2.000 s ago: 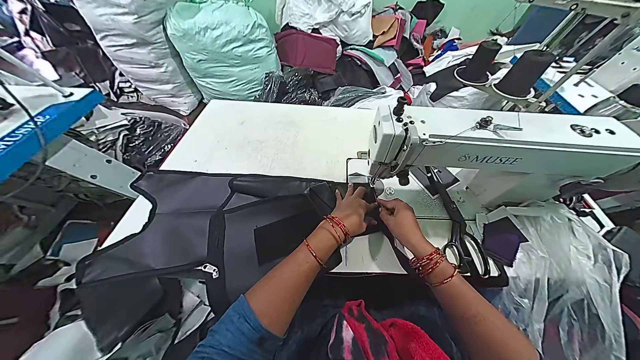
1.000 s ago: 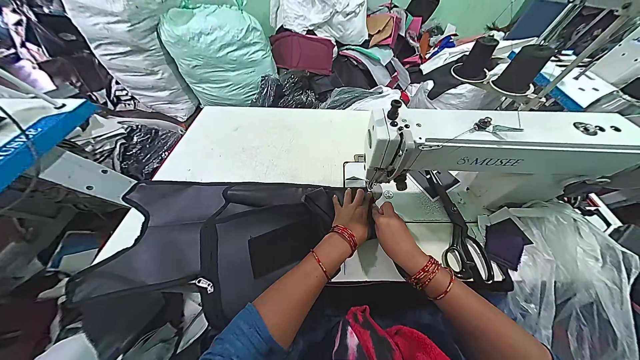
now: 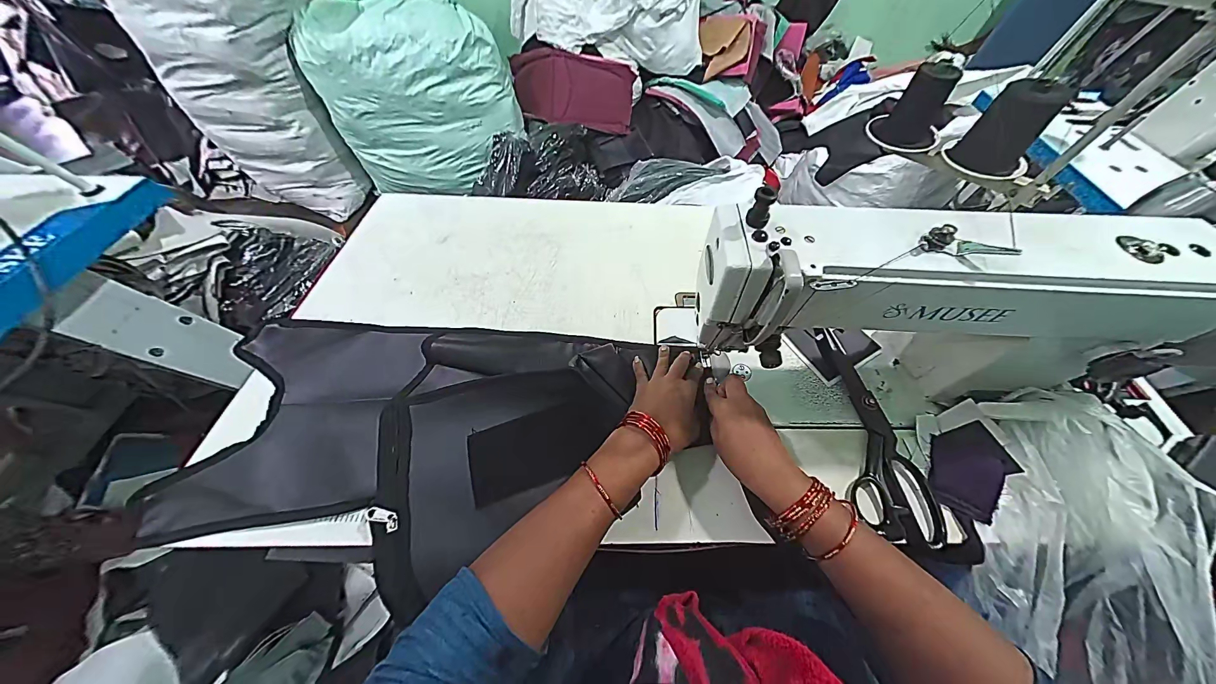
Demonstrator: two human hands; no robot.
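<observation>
A dark grey fabric piece with black bound edges [image 3: 332, 427] lies over the left part of the sewing table, a zipper with a pale slider [image 3: 383, 518] running down it. My left hand [image 3: 668, 399] rests flat on its right end, fingers spread, just left of the needle area. Close beside it, my right hand [image 3: 746, 432] pinches the fabric edge between thumb and finger in front of the presser foot [image 3: 708, 363]. The white sewing machine [image 3: 950, 304] extends to the right. Black-handled scissors [image 3: 879, 437] lie on the table right of my right hand.
Two black thread cones [image 3: 1012, 128] stand behind the machine. A dark purple scrap [image 3: 967, 470] and clear plastic sheeting [image 3: 1073, 532] are at the right. Stuffed sacks [image 3: 408, 95] and fabric heaps lie beyond the white table [image 3: 513, 256]. Another table's blue edge [image 3: 85, 247] juts in at left.
The fabric's left end has swung toward the front edge since the earliest frame, then shifted slightly right. My right hand has moved in closer to the presser foot.
</observation>
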